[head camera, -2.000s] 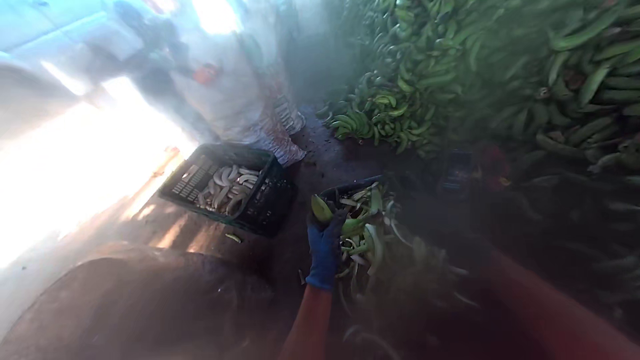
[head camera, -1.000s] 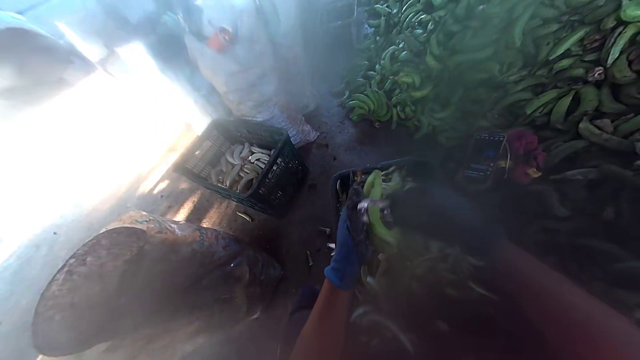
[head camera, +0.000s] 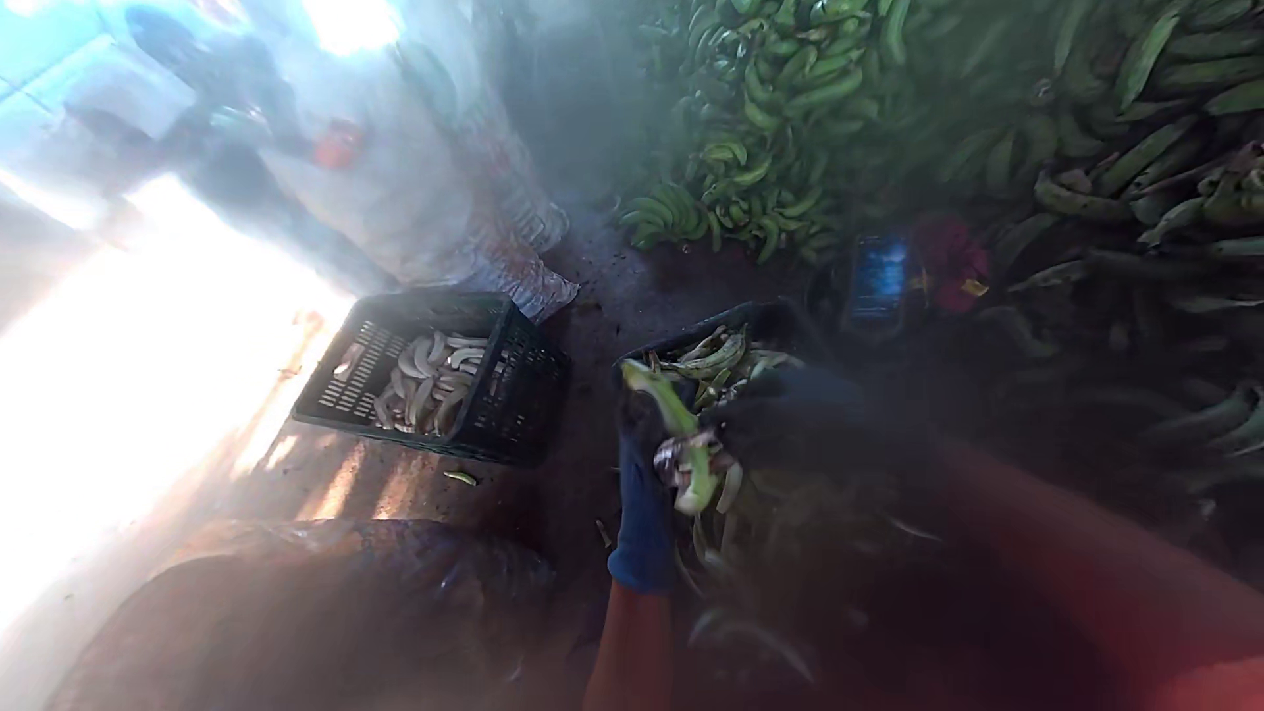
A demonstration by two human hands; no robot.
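Note:
My left hand point(head camera: 647, 494), in a blue glove, is closed around a green plantain point(head camera: 676, 410) held upright above a dark crate point(head camera: 780, 318). Peels and plantain pieces point(head camera: 726, 355) fill that crate. My right hand point(head camera: 800, 400), in a dark glove, is a blur at the plantain's right side; whether it holds anything is hidden. On the left, a dark green plastic crate point(head camera: 509, 395) contains several peeled plantains point(head camera: 425, 380).
Green plantains point(head camera: 790, 89) are heaped at the back and right. A phone point(head camera: 879, 276) lies beside a red cloth-like thing point(head camera: 950, 262). White sacks point(head camera: 425, 188) stand behind the left crate, and a large brown sack-like object point(head camera: 306, 612) is at lower left. A peel scrap point(head camera: 460, 477) lies on the floor.
The left hand held a plantain in the earlier frames too. My right hand, blurred throughout, remains near it. The left crate stays in place; the view has shifted somewhat.

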